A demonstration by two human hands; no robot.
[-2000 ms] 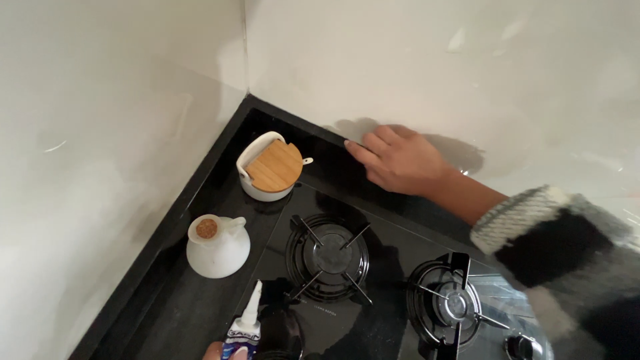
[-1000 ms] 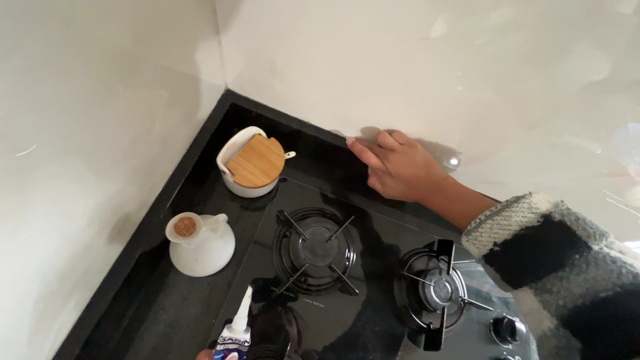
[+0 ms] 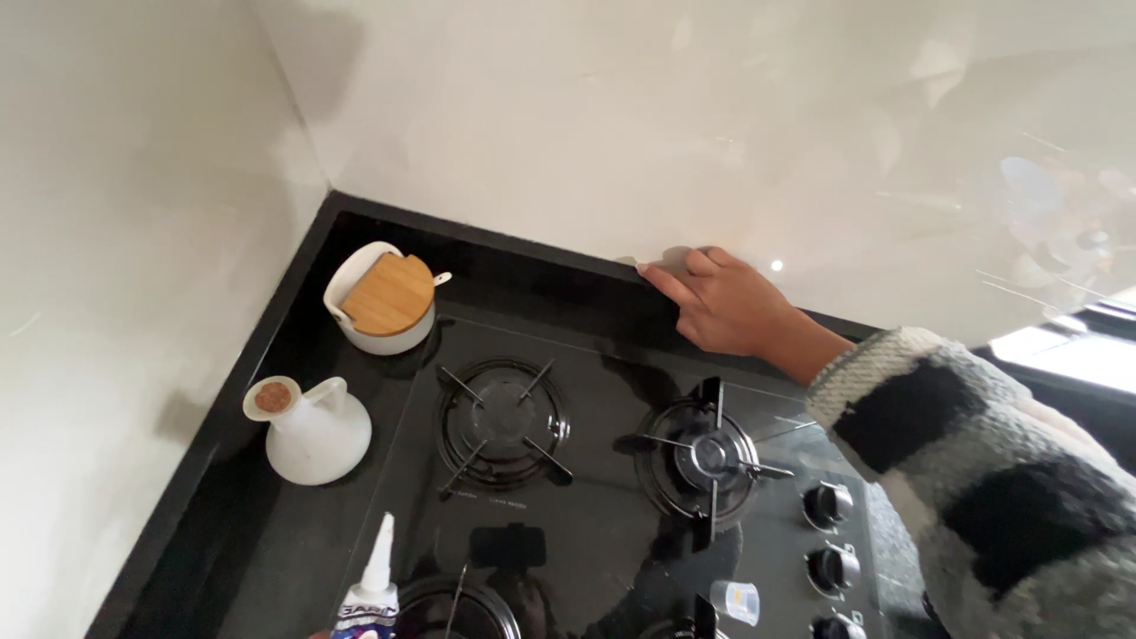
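Observation:
My right hand [image 3: 732,306], in a black, grey and white checked sleeve, has its index fingertip on the seam where the black stone upstand [image 3: 532,248] meets the pale wall. Its other fingers are curled, and no object shows in it. At the bottom edge is a sealant tube [image 3: 366,612] with a white pointed nozzle, tip up. Only a sliver of my left hand [image 3: 319,635] shows beside the tube; its grip on the tube is mostly out of frame.
A black glass gas hob [image 3: 586,417] has several burners and knobs [image 3: 832,569]. A small clear plastic cup [image 3: 740,603] stands near the front. A white jar with a bamboo lid [image 3: 390,293] and a white cork-stoppered jug [image 3: 319,435] stand at the left. A bright opening lies at right.
My right hand has slid a little to the right along the seam, its index finger still on it. The tube stays low in view. The view has shifted somewhat.

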